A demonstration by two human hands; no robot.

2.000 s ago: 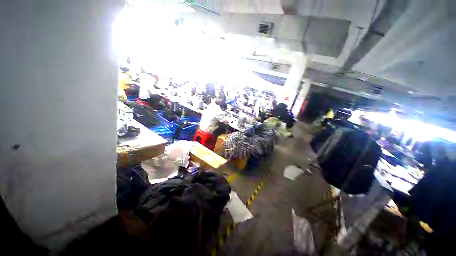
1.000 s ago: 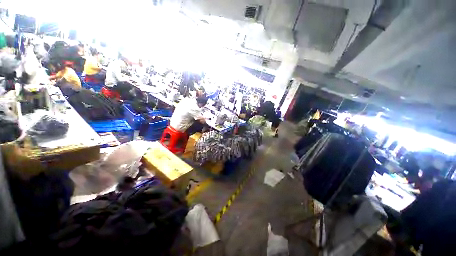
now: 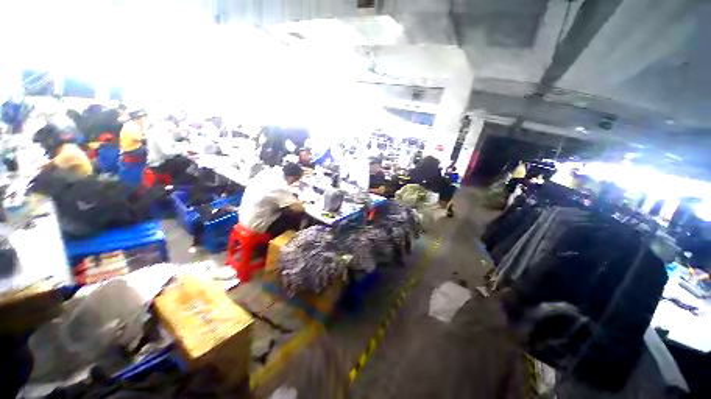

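Neither of my hands is in the picture. Nearest in front on the left, a brown carton (image 3: 204, 316) stands beside a pale plastic-like heap (image 3: 101, 323). Dark cloth lies at the bottom left edge, cut off by the frame. On the right, a long row of dark hanging garments (image 3: 588, 273) stands by the aisle. A heap of grey patterned cloth (image 3: 316, 261) lies left of the aisle. The picture is blurred in places.
The grey aisle (image 3: 405, 335) runs ahead, with a yellow-black line (image 3: 390, 316) and a white scrap (image 3: 448, 300) on the floor. A person in a pale top (image 3: 265, 199) sits on a red stool (image 3: 247, 251) at a sewing table. Blue crates (image 3: 221, 229) stand behind.
The view has moved forward along the aisle. The white pillar on the left has gone out of view, the near dark cloth heap has slid mostly out below, and the hanging garments look larger.
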